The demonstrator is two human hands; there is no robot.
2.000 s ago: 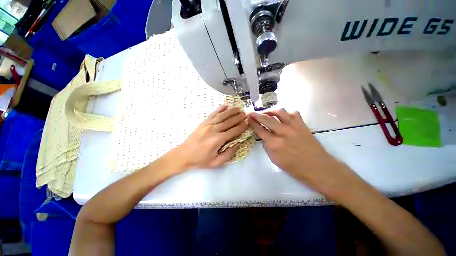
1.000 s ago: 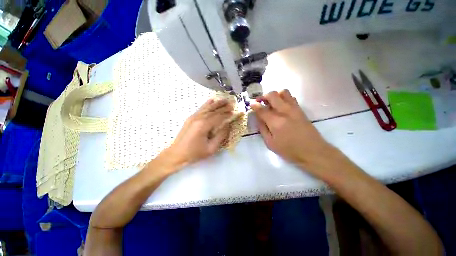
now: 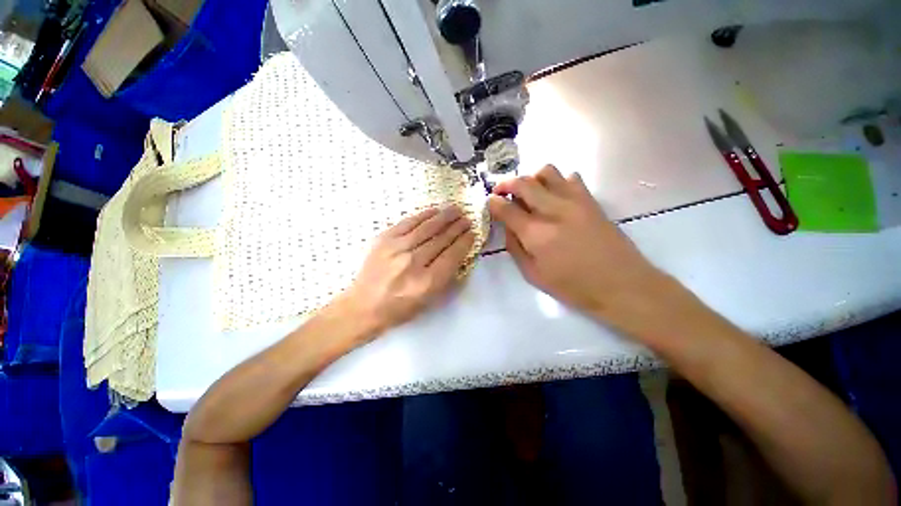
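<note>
A cream woven bag panel (image 3: 306, 198) lies flat on the white table, its right end under the sewing machine head (image 3: 370, 79). Its handle (image 3: 183, 240) points left. My left hand (image 3: 420, 259) rests flat on the panel near its curved right edge, fingers close together and pressing it down. My right hand (image 3: 558, 232) is just right of the needle area, thumb and forefinger pinched at the panel edge (image 3: 482, 222). The presser foot and needle are small and partly hidden near my right fingertips.
Stacked cream bag pieces (image 3: 123, 296) hang over the table's left end. Red-handled snips (image 3: 756, 178) lie right of the needle beside a green square pad (image 3: 828, 192). Blue bins (image 3: 188, 64) stand at the left, one holding cardboard (image 3: 123, 46). The table's front edge (image 3: 474, 383) is worn.
My left hand has flattened on the panel, and the bunched edge under it now lies smoother. My right hand still pinches by the needle. The camera view has shifted, moving the machine head up and left.
</note>
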